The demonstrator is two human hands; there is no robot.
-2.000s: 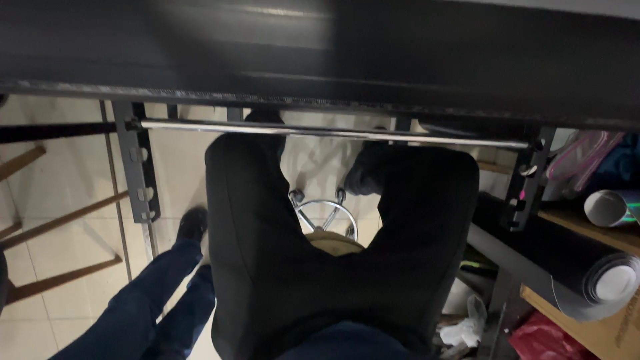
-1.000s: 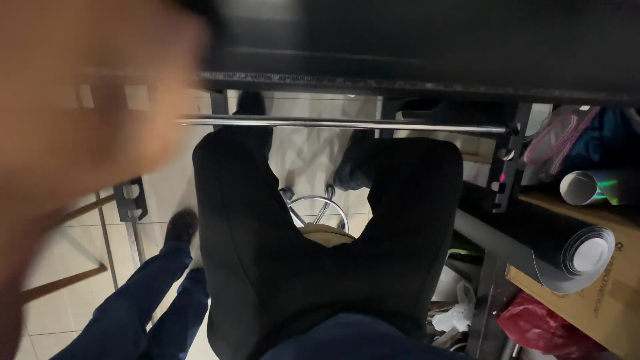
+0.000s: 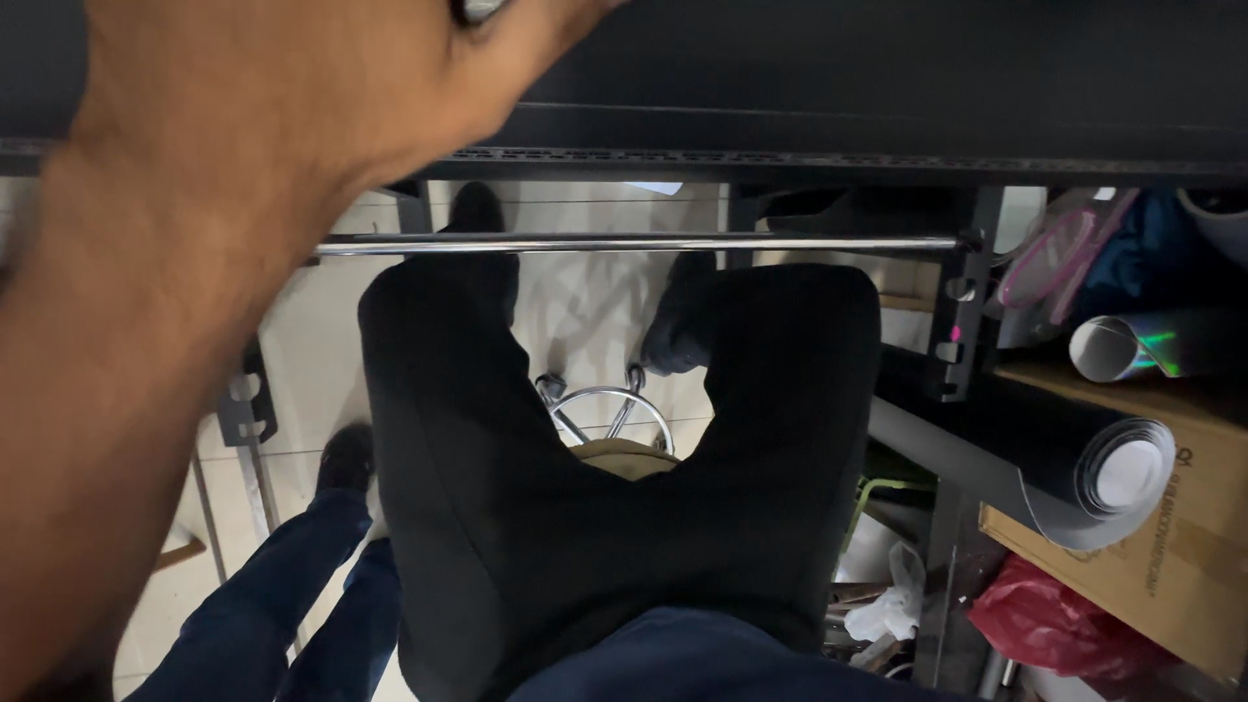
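Observation:
My left hand [image 3: 292, 88] reaches in from the left over a long black panel [image 3: 829, 88], its thumb stretched to the right. Its fingers run past the top edge of the view, and a small dark and pale thing shows beside the thumb; whether it is held cannot be told. My right hand is out of view. Under the panel a shiny metal rod [image 3: 634, 244] runs across, above my knees in black trousers [image 3: 604, 546]. I sit on a stool with a chrome ring [image 3: 609, 393] at its base.
Another person's legs in blue jeans [image 3: 263, 585] stand at lower left. On the right are a slotted metal bracket [image 3: 955, 322], a black sheet roll [image 3: 1121, 478], a shiny roll [image 3: 1107, 349], a cardboard box [image 3: 1194, 536], a red plastic bag [image 3: 1063, 614] and a white plastic bag [image 3: 892, 604].
Two seconds ago no hand was in view. A blurred hand showed at the left one second ago; now my left hand and forearm lie farther right, over the black panel.

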